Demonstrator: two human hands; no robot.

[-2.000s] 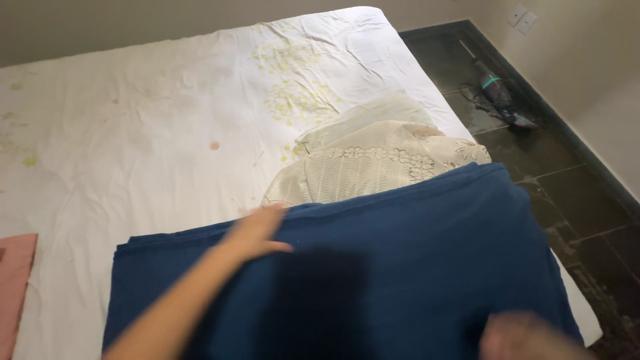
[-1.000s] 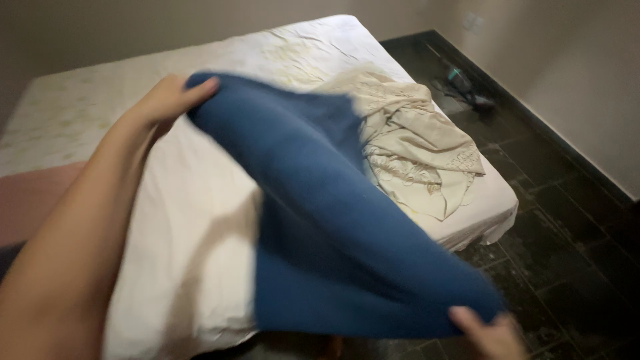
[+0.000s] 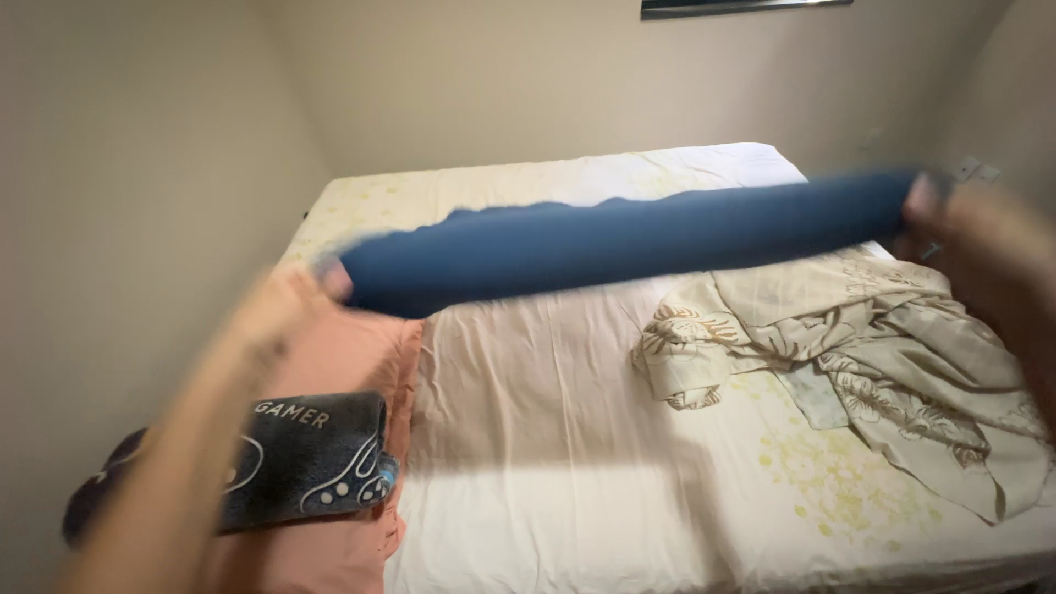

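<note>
A dark blue cloth (image 3: 610,243) is stretched in the air between my two hands, above the bed, its edges blurred by motion. My left hand (image 3: 318,285) grips its left end, over a pink pillow or folded cloth. At the far right my right hand (image 3: 932,210) pinches the other end, higher in the view. Beneath the cloth lies a bed with a pale fitted sheet (image 3: 536,520) that has a faint yellow-green pattern. A crumpled beige patterned cloth (image 3: 891,371) rests on the bed's right side, below my right hand.
On the left, a dark grey folded fleece (image 3: 305,462) with white drawings and lettering lies on the pink pillow or cloth (image 3: 330,355). Walls (image 3: 536,91) stand behind the bed and to the left. Wall sockets (image 3: 978,169) show at the right, near my right hand.
The blue cloth lay on the bed under my hands two seconds ago; now it is raised and held taut between both. The view has swung, bringing the grey fleece into sight.
</note>
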